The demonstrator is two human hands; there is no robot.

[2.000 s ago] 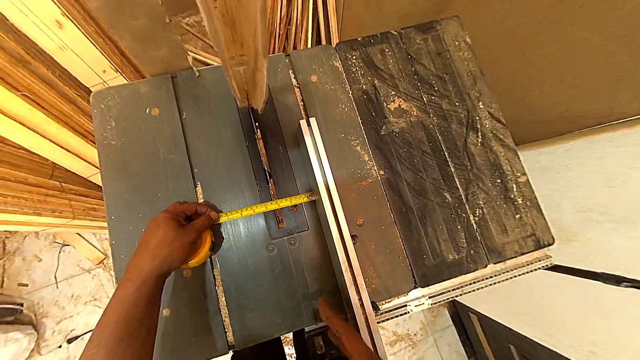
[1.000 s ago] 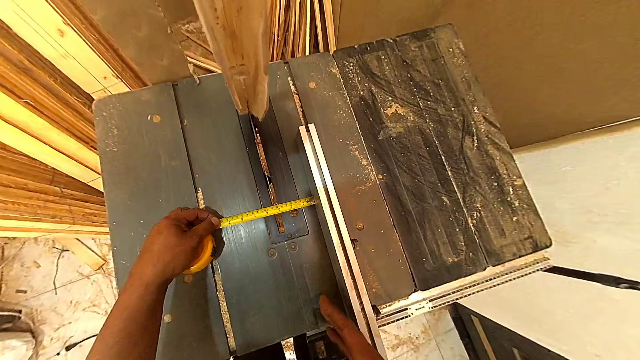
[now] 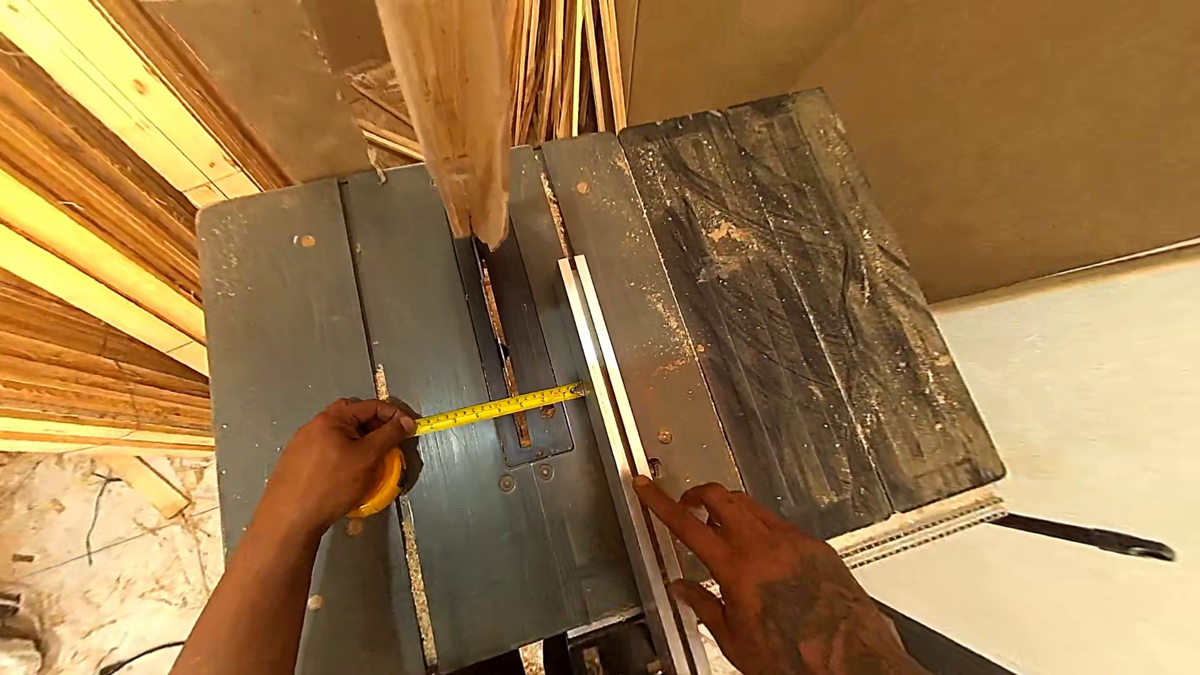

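Observation:
A yellow tape measure [image 3: 502, 407] is in my left hand [image 3: 342, 459], its case partly hidden under the palm. The blade of the tape lies across the slot of the table saw's throat plate [image 3: 553, 441], its end against the metal rip fence [image 3: 609, 403]. My right hand [image 3: 759, 572] rests on the near part of the fence, index finger extended onto its top, fingers apart. The grey saw table [image 3: 281, 356] lies beneath both. A wooden piece [image 3: 455, 112] hangs over the far end of the slot.
Stacked boards [image 3: 94, 356] stand along the left. Thin wood strips [image 3: 572, 66] lean behind the table. A dark, sawdust-covered extension [image 3: 797, 309] forms the table's right side, with a black lever [image 3: 1087, 536] beyond its near corner. Debris litters the floor [image 3: 75, 581] at lower left.
My right hand has come up from the near end of the fence onto its top. My left hand and the tape have stayed in about the same place.

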